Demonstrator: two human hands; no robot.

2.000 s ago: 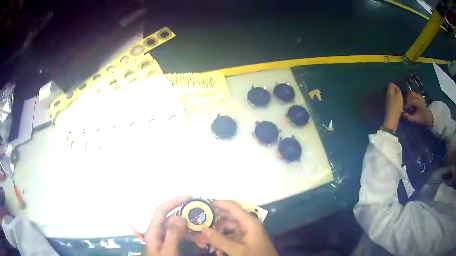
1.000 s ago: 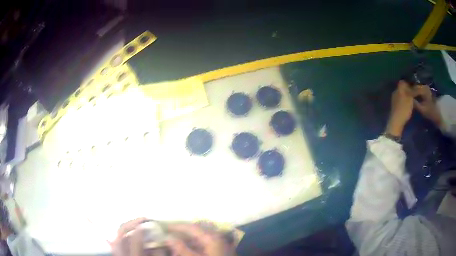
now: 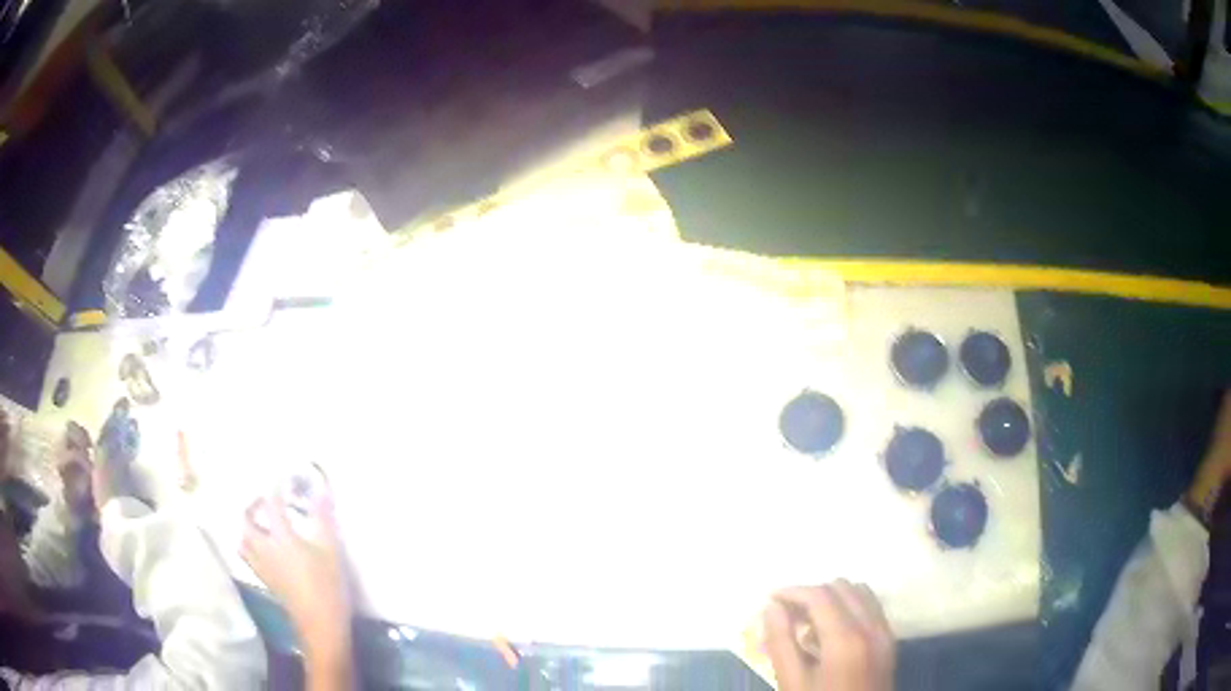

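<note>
My left hand (image 3: 300, 547) is at the left part of the white mat (image 3: 945, 587), fingers on a small round watch case unit (image 3: 305, 489); glare washes out its detail. My right hand (image 3: 840, 640) is at the mat's near edge, fingers curled on a pale yellow adhesive strip (image 3: 759, 651), mostly hidden by the hand. Several dark round units lie at the right of the mat, one (image 3: 811, 424) apart from the others. A yellow strip with circles (image 3: 699, 131) extends from the overexposed stack at the back.
A neighbour's hands (image 3: 101, 459) are at the left edge near small parts. Another person's sleeve (image 3: 1147, 594) is at the right. Crumpled clear plastic (image 3: 176, 243) lies far left. Yellow tape (image 3: 1080, 280) runs behind the mat. A red stick (image 3: 505, 651) is at the near edge. Liner scraps (image 3: 1058, 377) lie right.
The view has swung left, so the mat's contents sit further right. My hands, together before, are now far apart: the left has moved out left with the unit, the right stays near the front edge.
</note>
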